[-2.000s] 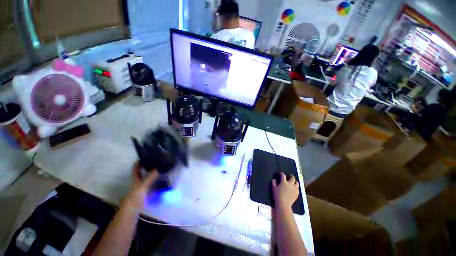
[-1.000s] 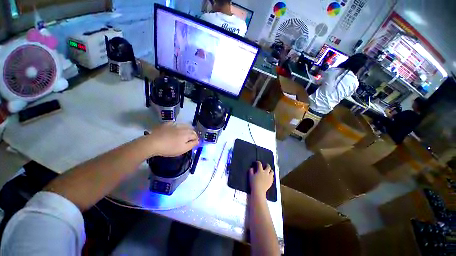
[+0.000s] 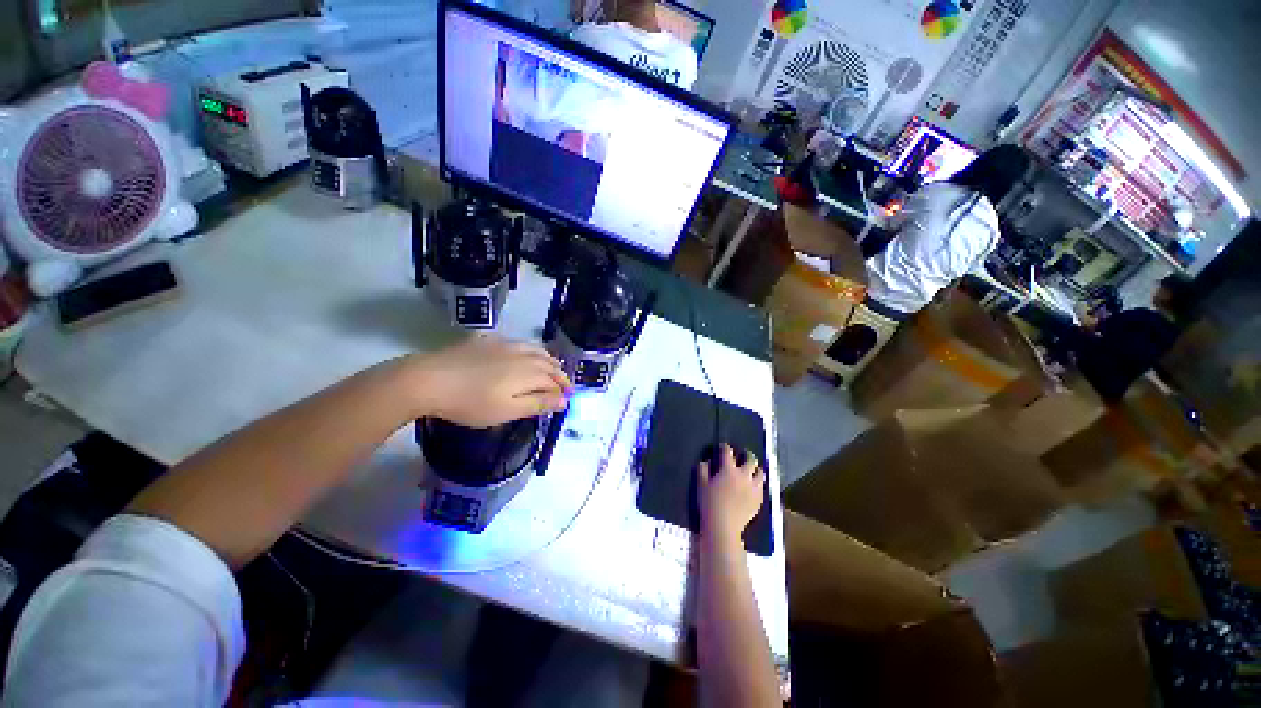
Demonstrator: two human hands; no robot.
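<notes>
A black dome-headed camera (image 3: pixel 477 463) on a grey-white base stands at the bench's near edge, with blue glow beneath it. My left hand (image 3: pixel 501 383) lies over the top of its head, palm down, fingers towards its right side; the hand hides the head's top. My right hand (image 3: pixel 732 487) is on the black computer mouse (image 3: pixel 721 457), on the black mouse pad (image 3: pixel 669 450). The monitor (image 3: pixel 581 132) shows a camera picture in a white window. A pale cable (image 3: pixel 581 519) curves from the camera across the bench.
Two more cameras stand behind, one left (image 3: pixel 472 263) and one right (image 3: pixel 598 321). Another camera (image 3: pixel 340 145) stands by the power supply (image 3: pixel 259 118). A fan (image 3: pixel 94 183) and phone (image 3: pixel 119 293) are at left. Open cartons (image 3: pixel 906 484) line the right; people work beyond.
Since two seconds ago, my left hand has gone from the camera's near side to its top, and the camera now sits still. The monitor picture has changed. My right hand stays on the mouse.
</notes>
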